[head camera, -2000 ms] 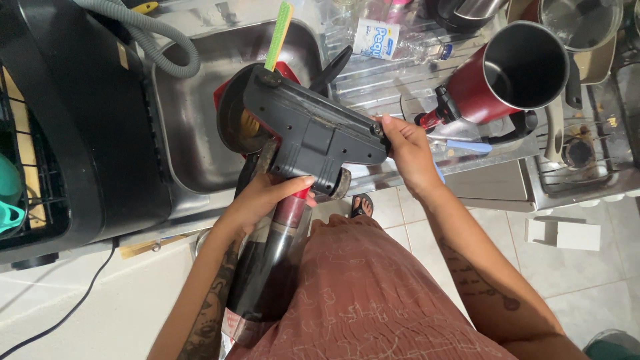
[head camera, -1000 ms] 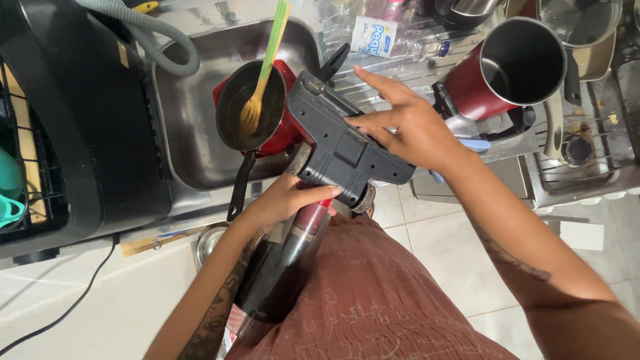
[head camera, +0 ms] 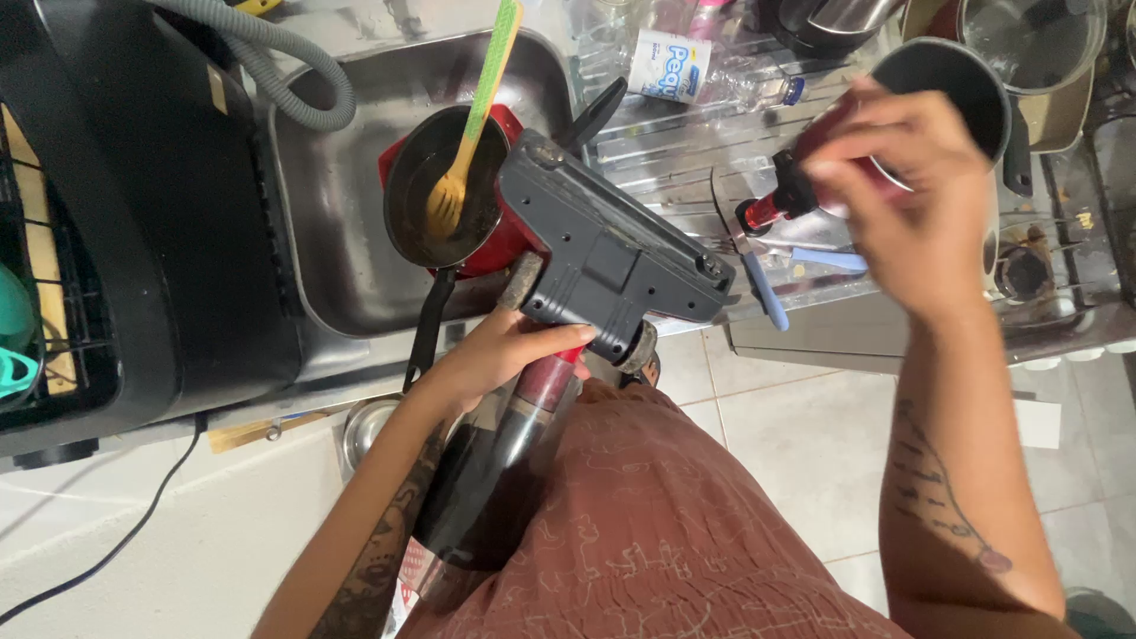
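My left hand grips the neck of a black-and-red floor-cleaner head with wheels, whose dark transparent tank rests against my dress. The underside of the head faces up, with a long slot along its far edge. My right hand, blurred, is raised over the rack in front of a red pot; its fingers are curled, and whether it holds something small cannot be told. Below its fingers lie a black-and-red handled part and a knife with a blue handle.
A steel sink holds a black frying pan with a green-handled wooden fork. A plastic bottle lies on the drainboard. A black appliance and grey hose stand left; a stove is right.
My right hand has left the cleaner head and moved right, over the drainboard. My left hand keeps its grip on the neck.
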